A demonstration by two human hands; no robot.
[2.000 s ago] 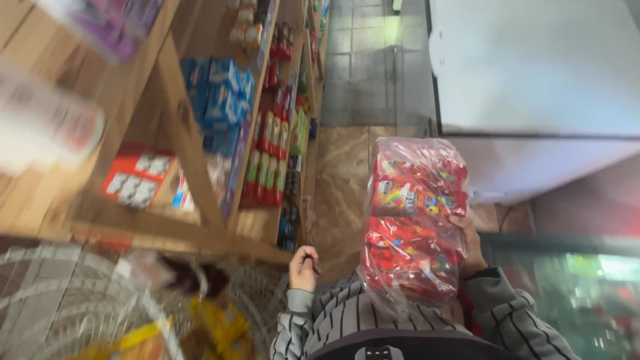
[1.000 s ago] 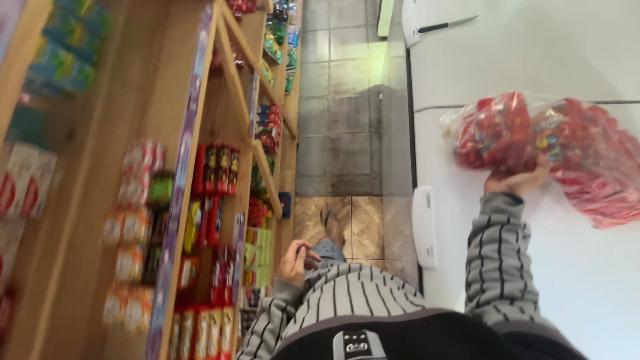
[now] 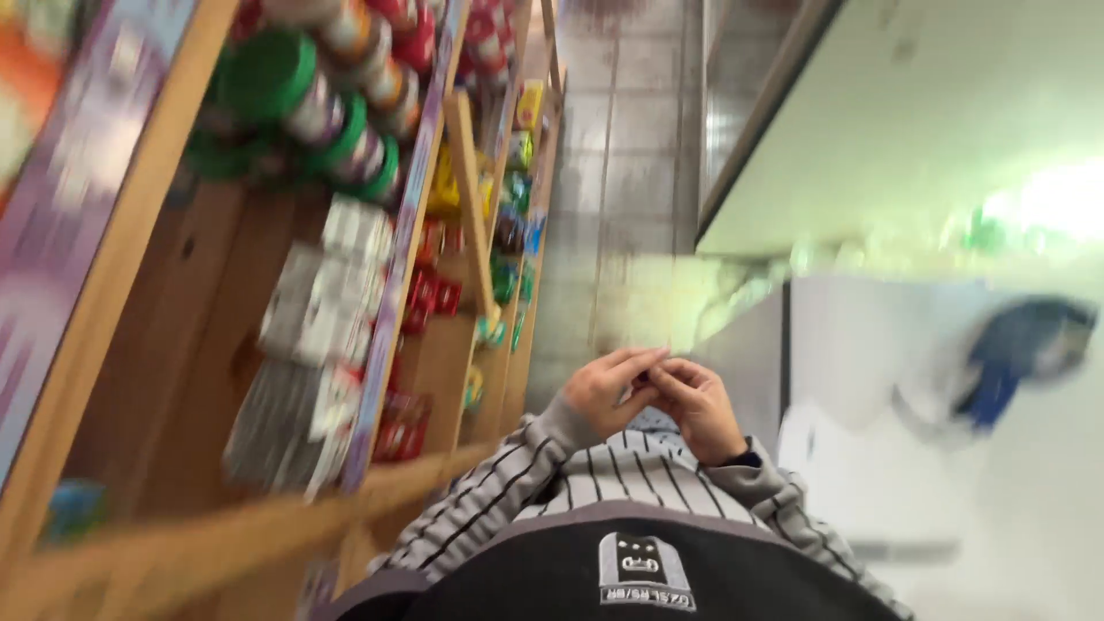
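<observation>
My left hand (image 3: 611,388) and my right hand (image 3: 697,407) meet in front of my striped sweater (image 3: 630,474), low in the middle of the head view. Their fingertips touch or nearly touch, with the fingers bent. Whether something small lies between the fingers cannot be told. Nearest on the left stand wooden shelves with small red packages (image 3: 423,297). To the right is a white surface (image 3: 871,345) with a dark blue object (image 3: 1018,354) on it, blurred.
Wooden shelving (image 3: 470,198) runs along the left, holding jars with green lids (image 3: 269,76), white and grey packs (image 3: 323,302) and yellow packages (image 3: 446,183). A tiled aisle (image 3: 634,164) leads ahead. A pale-topped cabinet or counter (image 3: 871,129) stands at the upper right.
The red packages in clear plastic, held by my right hand earlier, are out of view. My right hand has come in from the white surface to my left hand. The view has moved along the aisle.
</observation>
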